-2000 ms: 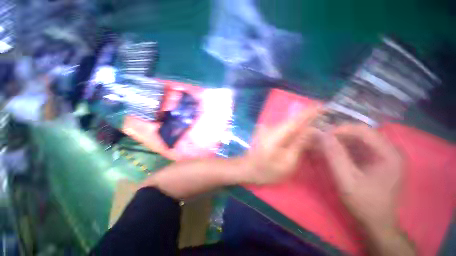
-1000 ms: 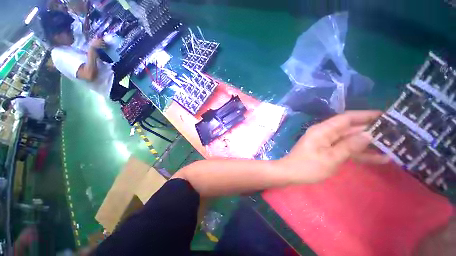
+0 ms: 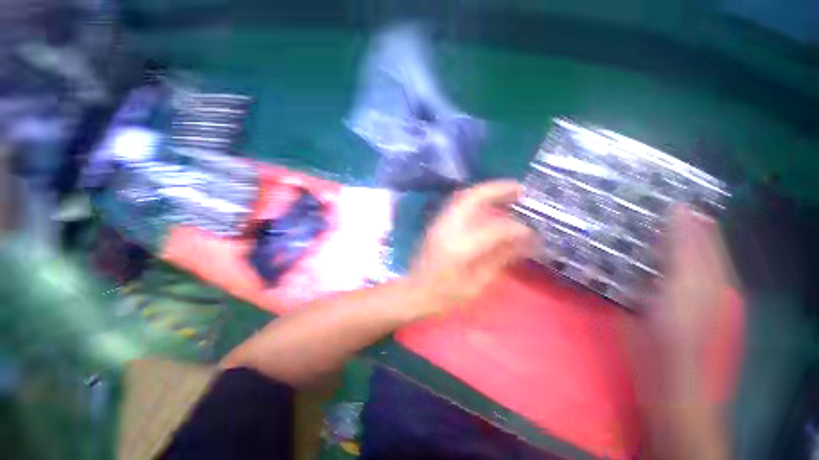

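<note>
A dark circuit board panel point(image 3: 597, 207) with several pale strips across it is held tilted above the right foam mat point(image 3: 530, 359). My left hand point(image 3: 476, 238) grips the panel's left edge, fingers bent around it. My right hand point(image 3: 696, 269) is at the panel's right side, over its edge; it is badly blurred, and whether its fingers grip the panel cannot be told. The frame is motion-blurred, so small parts on the panel do not show clearly.
A crumpled translucent bag point(image 3: 418, 135) lies behind my left hand. A black moulded part point(image 3: 292, 235) lies on the left mat point(image 3: 202, 254), beside a bright glare. More panels point(image 3: 211, 193) are at the far left. A cardboard box point(image 3: 157, 400) is below the bench edge.
The view has swung, so the bench sits further left and lower detail is blurred. The panel now shows whole nearer the middle, and my right hand has come into view at its right side.
</note>
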